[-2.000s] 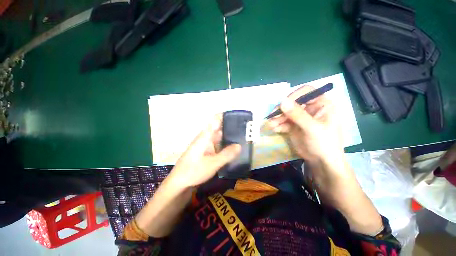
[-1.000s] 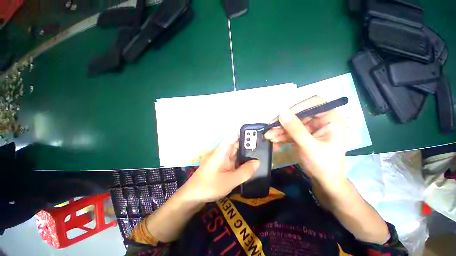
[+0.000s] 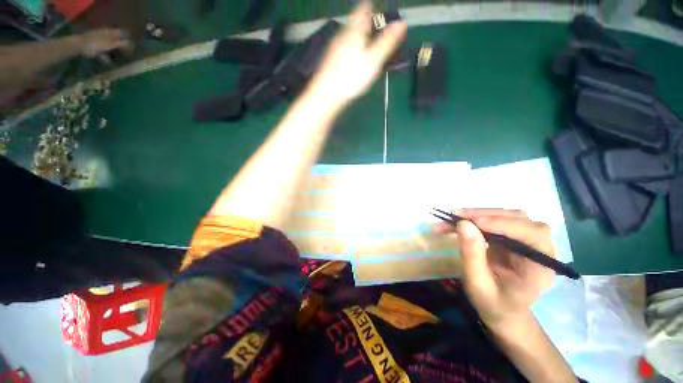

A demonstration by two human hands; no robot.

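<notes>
My left hand point(image 3: 348, 63) is stretched to the far edge of the bench, slightly blurred. Its fingers and thumb are around a black phone case with a pale camera plate point(image 3: 379, 22), partly hidden by the hand. My right hand point(image 3: 505, 258) holds dark tweezers point(image 3: 528, 254) like a pen, their two fine tips apart and pointing left above the sheets. White adhesive sheets point(image 3: 397, 191) with tan rows lie in front of me. Another black case with a gold-coloured plate point(image 3: 429, 82) lies beyond them.
Black cases point(image 3: 621, 120) are piled at right, and more point(image 3: 255, 75) lie at upper left. Small gold-coloured parts point(image 3: 60, 142) are scattered at far left. Another person's arm point(image 3: 52, 56) reaches in at upper left. A red stool point(image 3: 112, 318) stands below.
My left hand has moved from above the sheets to the far edge with the case. My right hand has lowered slightly, the tweezers away from the case. The view has shifted.
</notes>
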